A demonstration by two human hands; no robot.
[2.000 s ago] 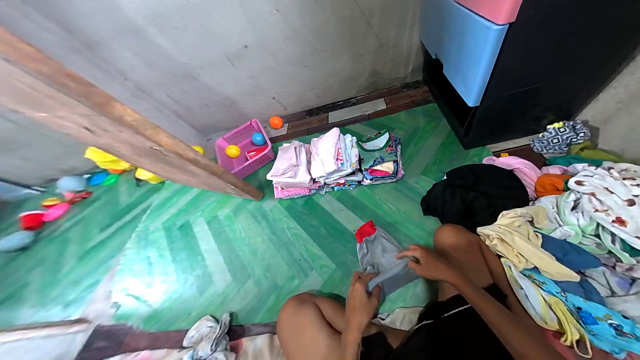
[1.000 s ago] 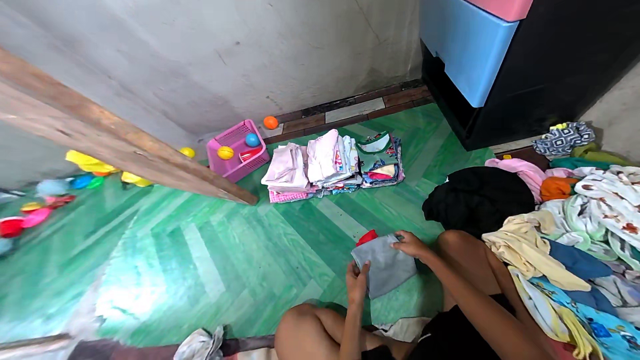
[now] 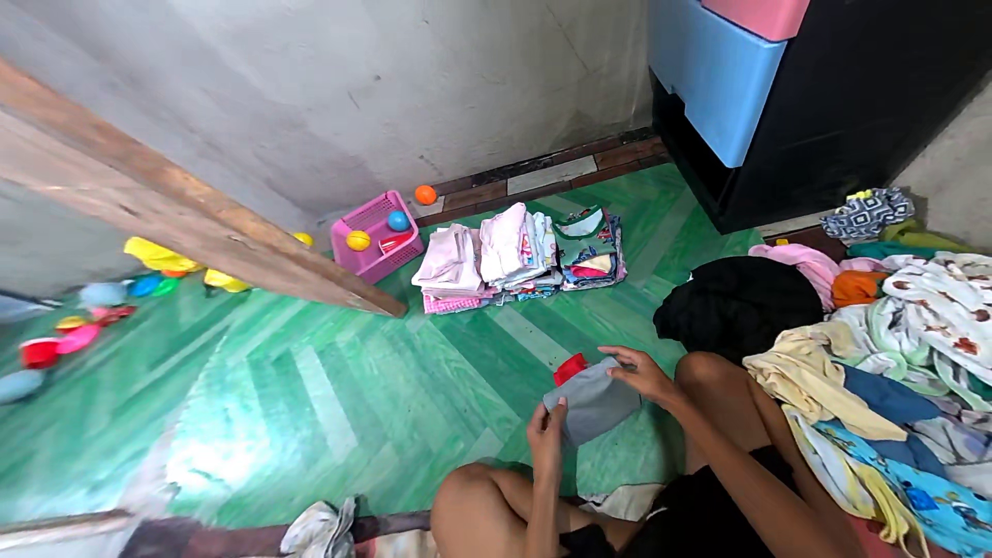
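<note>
A small grey cloth garment [image 3: 598, 407] with a red part [image 3: 570, 369] at its upper left edge is spread between my hands, just above the green floor. My left hand [image 3: 548, 426] pinches its left edge, and my right hand [image 3: 639, 373] grips its upper right corner. Beyond them, folded clothes stand side by side on the floor: a pink stack [image 3: 449, 267], a stack topped with pale pink and white cloth [image 3: 518, 248], and one topped with a green shirt [image 3: 585, 242].
Loose clothes [image 3: 876, 380] are heaped at my right, with a black cloth [image 3: 740, 306] nearest. A pink plastic basket [image 3: 377, 267] holds balls behind the stacks. A wooden post [image 3: 232, 225] slants in at left, near scattered toys [image 3: 77, 339]. A drawer cabinet [image 3: 732, 85] stands at back right.
The grey garment, hanging longer and bunched two seconds ago, is now a shorter, flatter shape. My left hand has moved to its left edge, my right hand to its upper right corner.
</note>
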